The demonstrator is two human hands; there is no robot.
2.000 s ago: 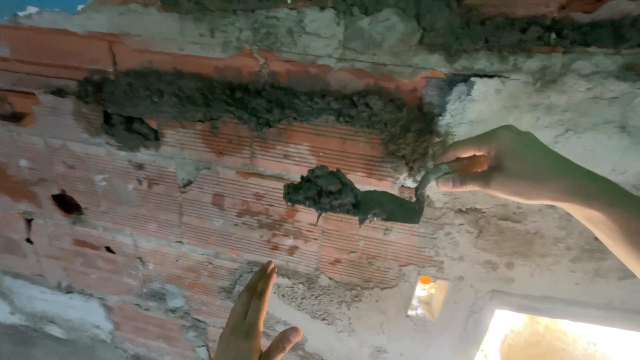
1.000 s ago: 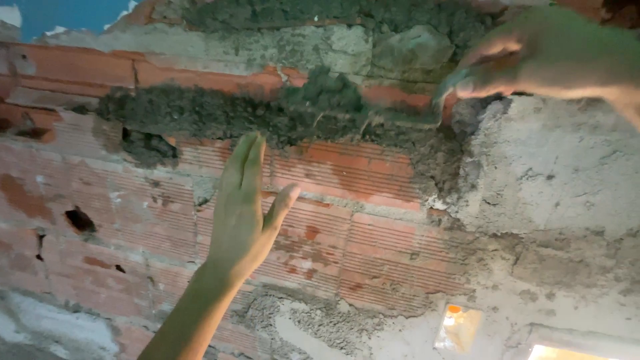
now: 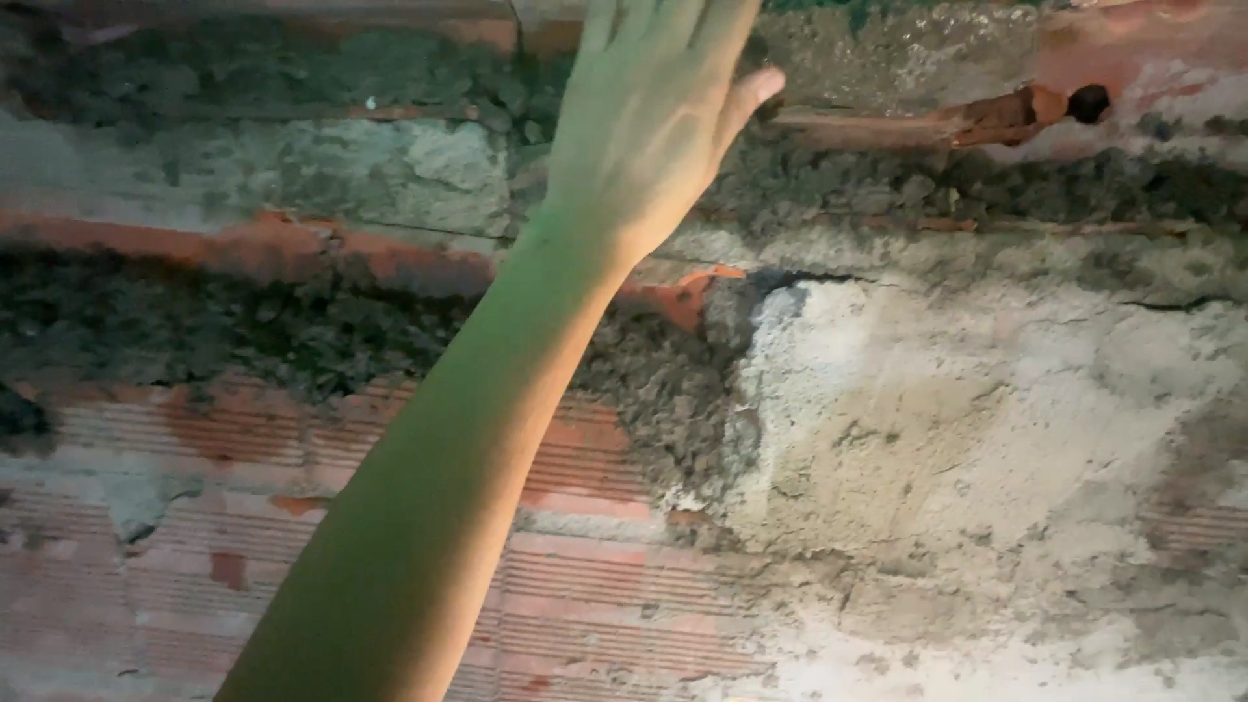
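Note:
My left hand [image 3: 648, 127] reaches up over the brick wall at the top middle, its back toward me and its thumb out to the right. The fingertips are cut off by the upper edge; the fingers that show are extended, and no object is visible in them. Whether the hand touches the wall I cannot tell. Behind the forearm runs a rough band of dark mortar [image 3: 224, 322], which continues into a grey patch [image 3: 682, 409] right of the arm. Neither my right hand nor the trowel is in view.
Grooved red hollow bricks [image 3: 595, 585] show below the mortar band. Pale old plaster [image 3: 907, 419] covers the wall on the right, with a ragged edge. More dark mortar [image 3: 975, 185] lines a joint at the upper right, below a broken brick with a dark hole [image 3: 1088, 102].
My left hand has moved up past the lower mortar band. My right hand, earlier holding a trowel against the wall, has left the view. The view has shifted up and right.

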